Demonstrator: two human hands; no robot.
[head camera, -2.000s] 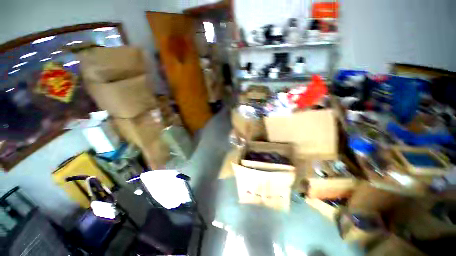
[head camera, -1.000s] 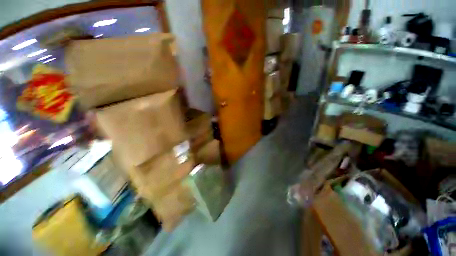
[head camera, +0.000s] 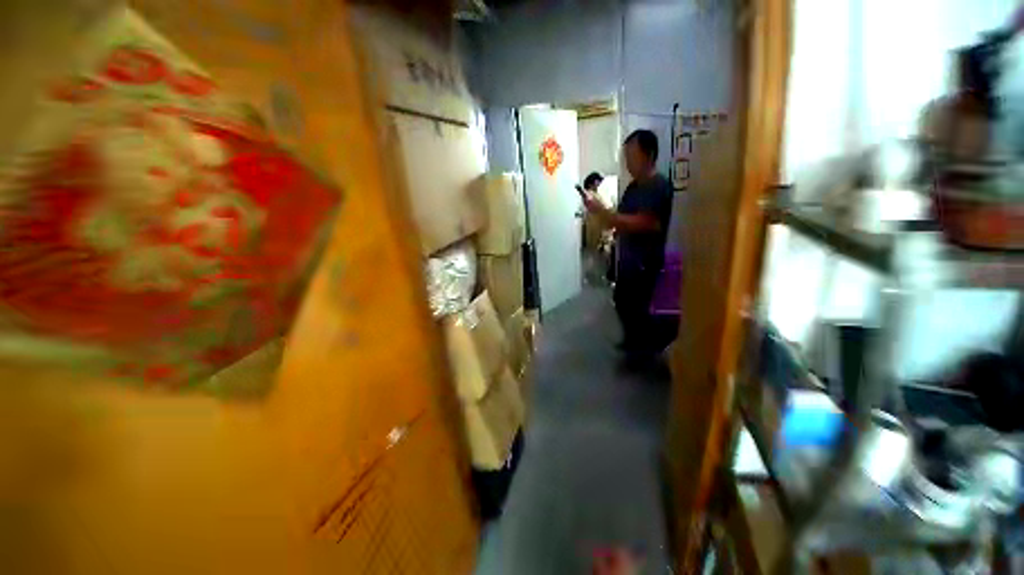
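Note:
Neither of my hands is clearly in view; a small blurred reddish patch shows at the bottom edge, and I cannot tell what it is. Nearest on my left is an orange-brown wooden door with a red and gold paper diamond on it. Just ahead is the doorway's wooden frame, with a grey floor running through it.
Stacked cartons line the passage's left side. A person in dark clothes stands on its right, holding a phone-like object. Another person shows farther back, by a white door. A blurred metal shelf with parts is at right.
The view has moved forward to the doorway. The wooden door is now close on the left, the shelf is nearer on the right, and the passage and people show. The window and open carton are gone.

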